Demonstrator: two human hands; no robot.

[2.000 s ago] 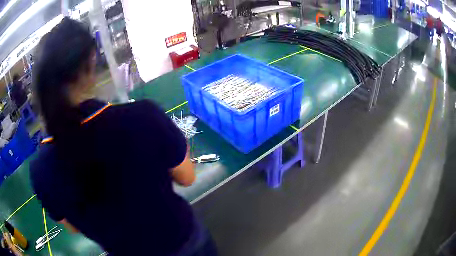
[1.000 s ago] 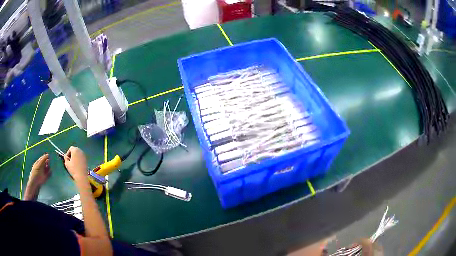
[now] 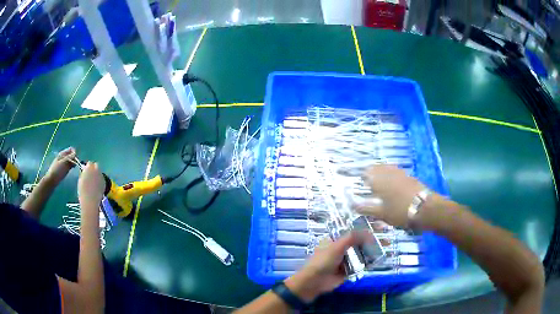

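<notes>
The blue bin [image 3: 435, 153] stands on the green bench, with white-grey wired units [image 3: 291, 239] in side rows and pale lead wires tangled along its middle. My left hand [image 3: 334, 260], with a black wristband, is over the bin's near part and grips a bundle of wired units. Their leads run up towards the bin's middle. My right hand [image 3: 393, 196], with a bracelet or watch, is over the wires at the bin's right of middle. It is blurred, and its fingertips are among the bright leads, so its hold is unclear.
A co-worker's hands [image 3: 91, 184] are at the left beside a yellow heat gun [image 3: 138, 190]. One wired unit [image 3: 216, 248] and a clear plastic bag with wires [image 3: 224, 165] lie left of the bin. White posts [image 3: 156, 46] stand behind; black cables [image 3: 533, 98] lie at far right.
The view has moved closer over the bin. Both my hands have come in over it; the wired bundle, earlier at the lower right edge near my hands, is now above the bin.
</notes>
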